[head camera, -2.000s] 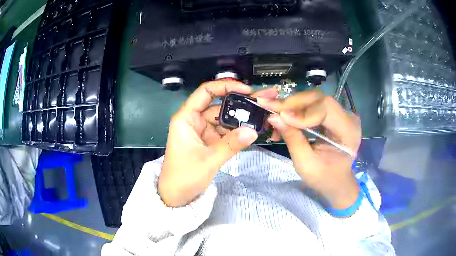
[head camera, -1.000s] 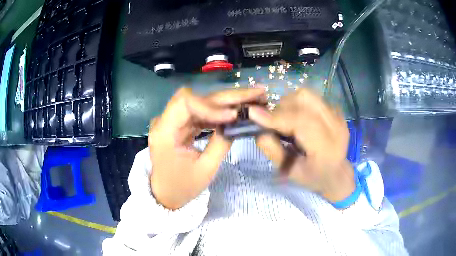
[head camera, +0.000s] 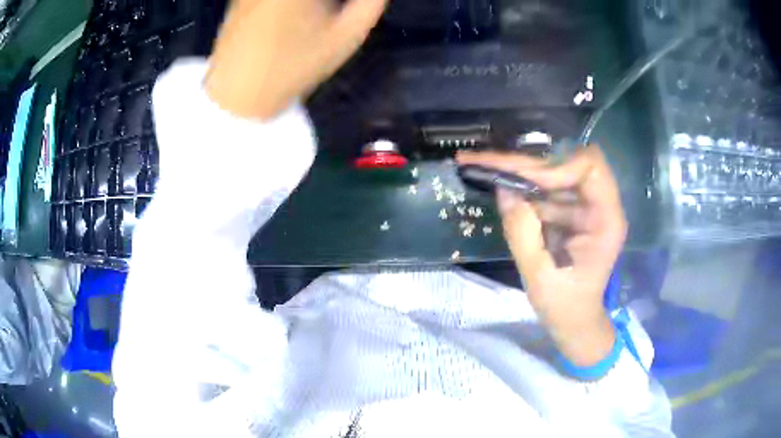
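My right hand (head camera: 569, 231) grips a black watch housing (head camera: 497, 180) between thumb and fingers, seen edge-on, in front of the press machine. The tweezers cannot be made out clearly in this hand. My left hand (head camera: 283, 51) reaches forward over the left part of the black press machine (head camera: 479, 73). It is cut off by the top edge of the picture and its fingertips are partly out of view, so whether it holds anything cannot be told.
A red emergency stop button (head camera: 380, 159) and a pale start button (head camera: 536, 138) sit on the machine front. Cream scraps (head camera: 462, 211) lie before it. A black blister tray (head camera: 103, 171) is at left, a clear blister tray (head camera: 728, 171) at right, a blue stool (head camera: 90, 329) below left.
My left hand has left the housing and moved up and forward over the machine. My right hand now holds the housing alone, slightly to the right. The view has shifted a little.
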